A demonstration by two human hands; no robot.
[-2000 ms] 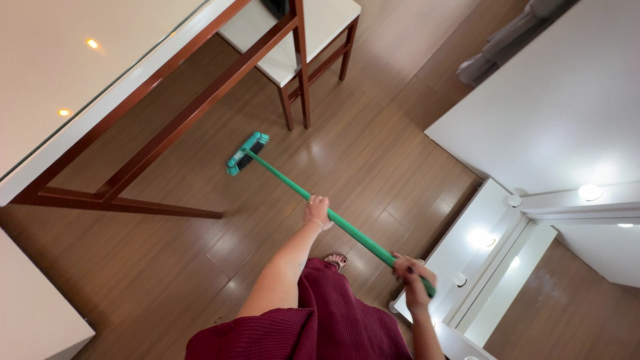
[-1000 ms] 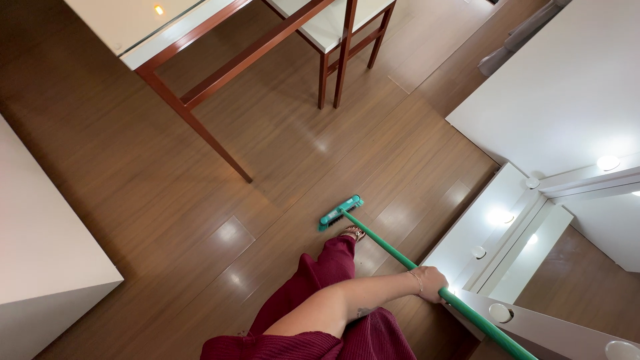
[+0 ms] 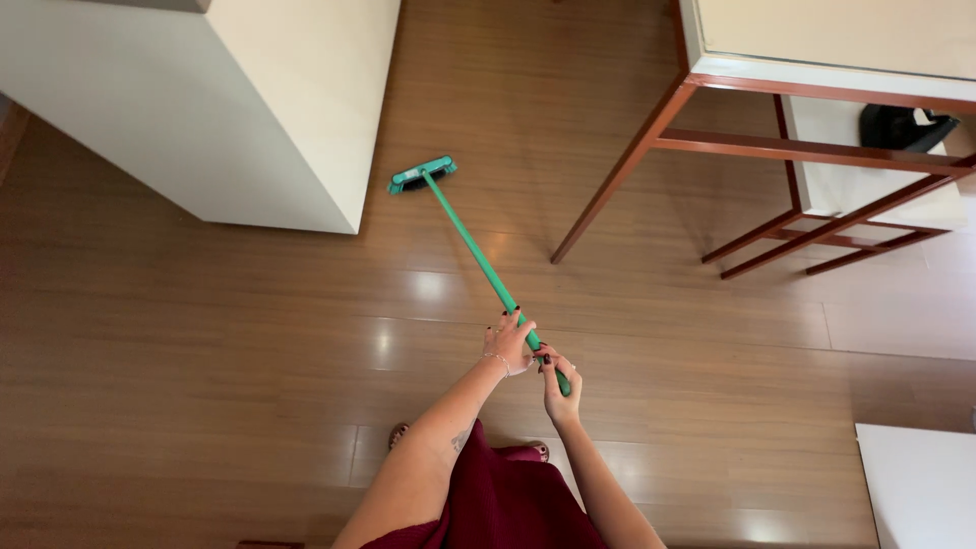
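Note:
A green broom handle (image 3: 476, 255) runs diagonally up and left from my hands to a teal broom head (image 3: 422, 174) with dark bristles. The head is at floor level, just right of the white cabinet's side. My left hand (image 3: 509, 343), a thin bracelet at its wrist, holds the lower handle loosely, some fingers extended along it. Close behind it, my right hand (image 3: 563, 381) grips the handle near its rounded end, with thumb and fingers around it.
The white cabinet (image 3: 297, 114) stands at the upper left. A light-topped table (image 3: 831, 38) with reddish-brown legs and a chair (image 3: 827, 179) holding a black item are at right. A white panel (image 3: 919, 488) lies lower right. My sandalled feet are below on the wood floor (image 3: 229, 328).
The view has swung far to the left. The broom head, close to my foot a second ago, is now farther out beside the cabinet. Both hands now show on the handle.

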